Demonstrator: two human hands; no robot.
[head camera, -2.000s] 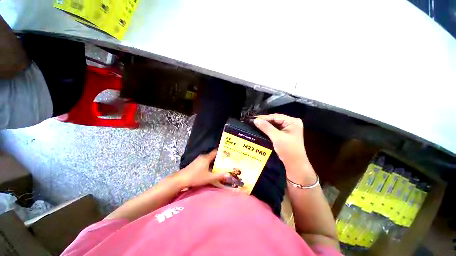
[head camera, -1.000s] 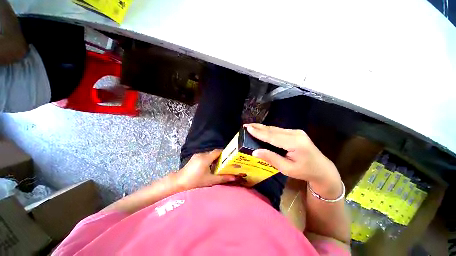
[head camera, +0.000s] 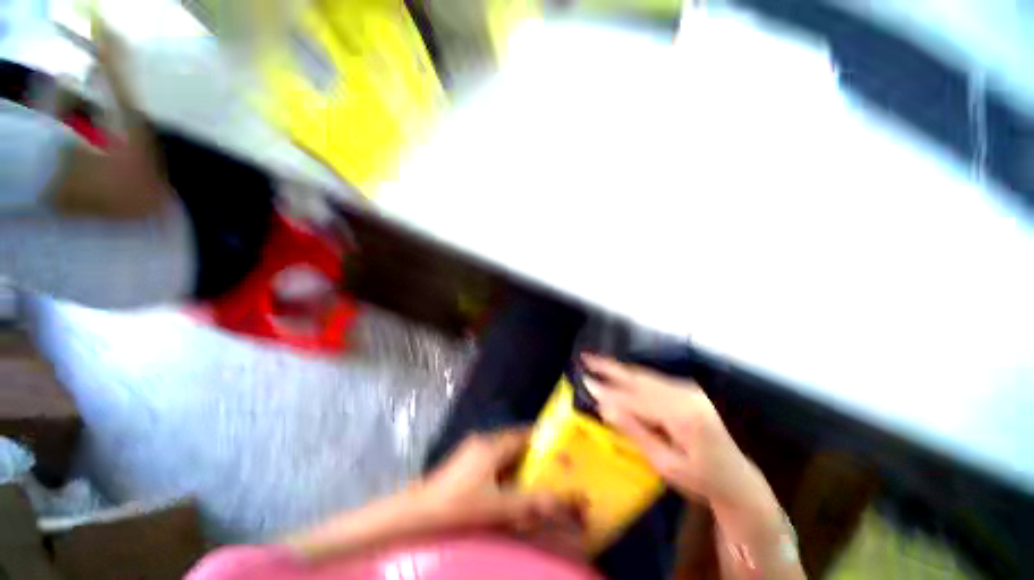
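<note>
A yellow retail box (head camera: 595, 467) with a dark top end is held over my lap; the frame is blurred, so its print cannot be read. My left hand (head camera: 488, 482) grips the box at its left side and lower part. My right hand (head camera: 658, 425) lies with its fingers over the dark top end and upper right edge of the box. Whether a hanger or flap is under the fingers cannot be told.
The white bench (head camera: 680, 193) runs across in front, with blurred yellow boxes (head camera: 363, 96) at its left. A person (head camera: 113, 227) is beside a red stool (head camera: 289, 297) at left. Brown cartons (head camera: 125, 544) are at lower left. Blurred yellow shows at lower right.
The view has swung up and left, bringing more yellow boxes on the bench into sight. My right hand stays on the box top, its fingers flatter, and my left hand keeps its grip.
</note>
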